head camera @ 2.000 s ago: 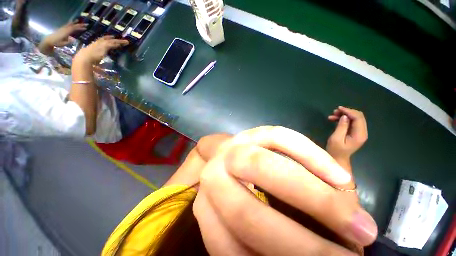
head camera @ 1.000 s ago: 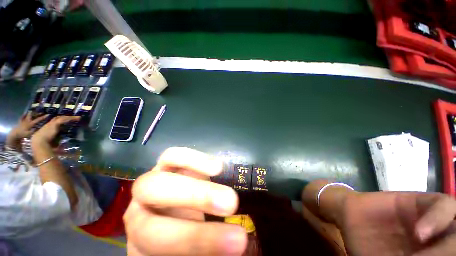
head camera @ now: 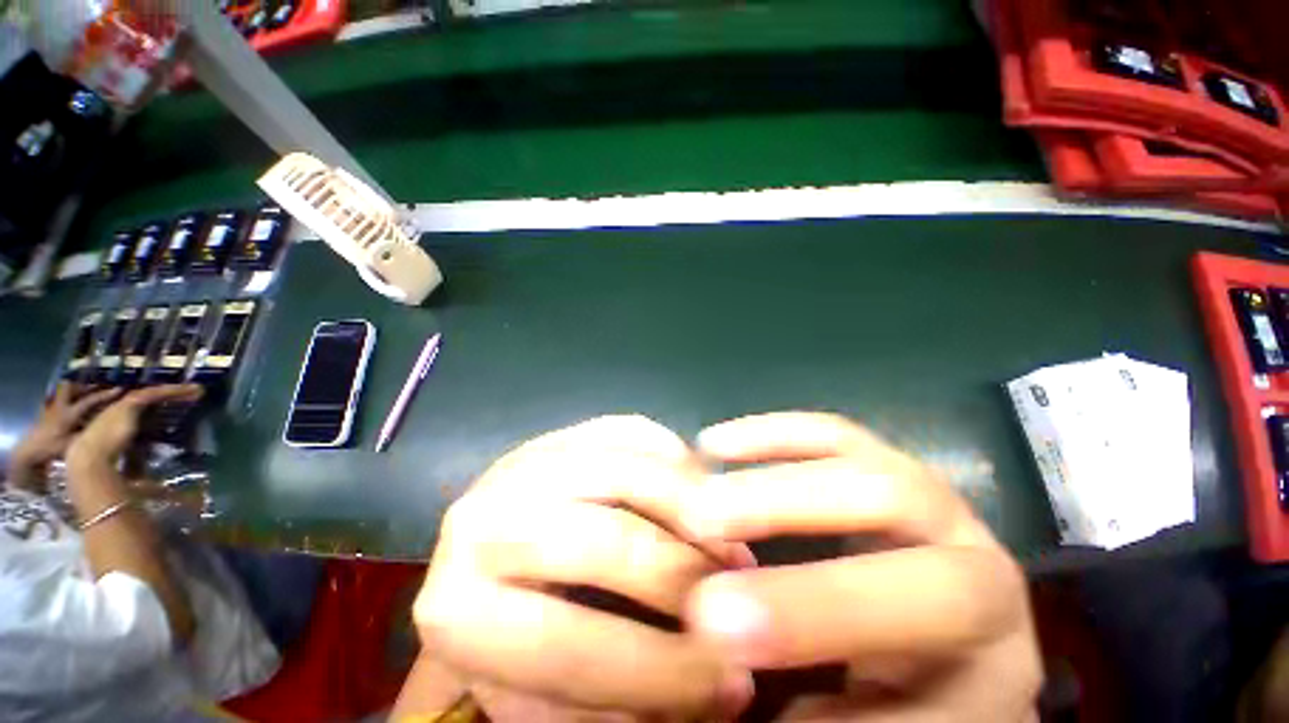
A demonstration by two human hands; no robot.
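Observation:
My left hand (head camera: 573,572) and my right hand (head camera: 869,572) are large and close to the lens at the bottom centre. Their curled fingers meet, with the fingertips touching or nearly touching. Dark gaps show between the fingers; I cannot tell whether anything is held there. The hands hide the near bench edge behind them. A bit of yellow fabric (head camera: 461,710) shows below my left hand.
On the green bench (head camera: 679,325) are a smartphone (head camera: 330,384), a pen (head camera: 409,393), a cream fan (head camera: 354,226) and white paper slips (head camera: 1110,452). Red trays (head camera: 1233,403) with black devices stand right. A neighbour's hands (head camera: 106,431) work at black devices in a clear tray (head camera: 255,332).
My hands were apart and have come together at the centre. The two small black rectangles at the near bench edge are now hidden. The view has shifted, showing more of the far side.

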